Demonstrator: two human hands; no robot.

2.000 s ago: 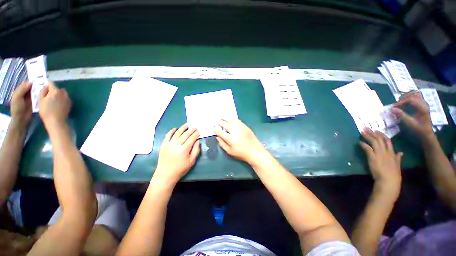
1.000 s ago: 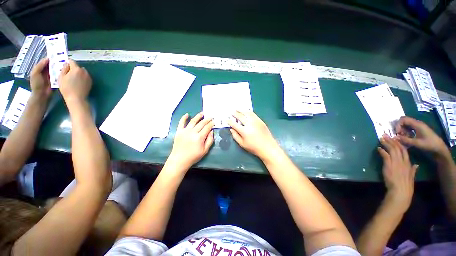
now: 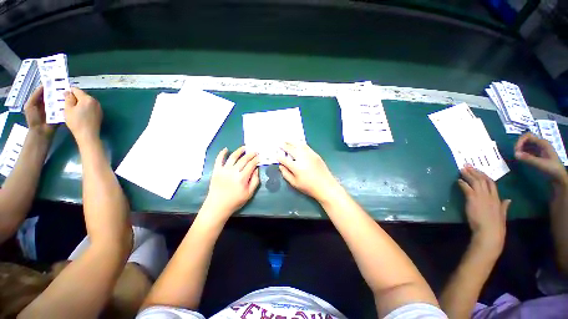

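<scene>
A squarish white half-folded sheet lies flat on the green bench in front of me. My left hand rests with its fingertips at the sheet's lower left corner. My right hand has its fingertips on the lower right part of the sheet, pressing near its near edge. A stack of unfolded sheets, blank side up and fanned into two overlapping parts, lies left of my hands. A pile of folded leaflets with short dark bars lies to the right, its top by the pale strip.
The glossy green bench has a pale strip along its far side. At the left, another person's hands hold a folded leaflet beside more leaflets. At the right, another person's hand rests by a sheet, near more leaflet piles.
My hands stay at the near edge of the half-folded sheet with little change. The view has shifted slightly. The right neighbour's one hand has moved away from the sheet.
</scene>
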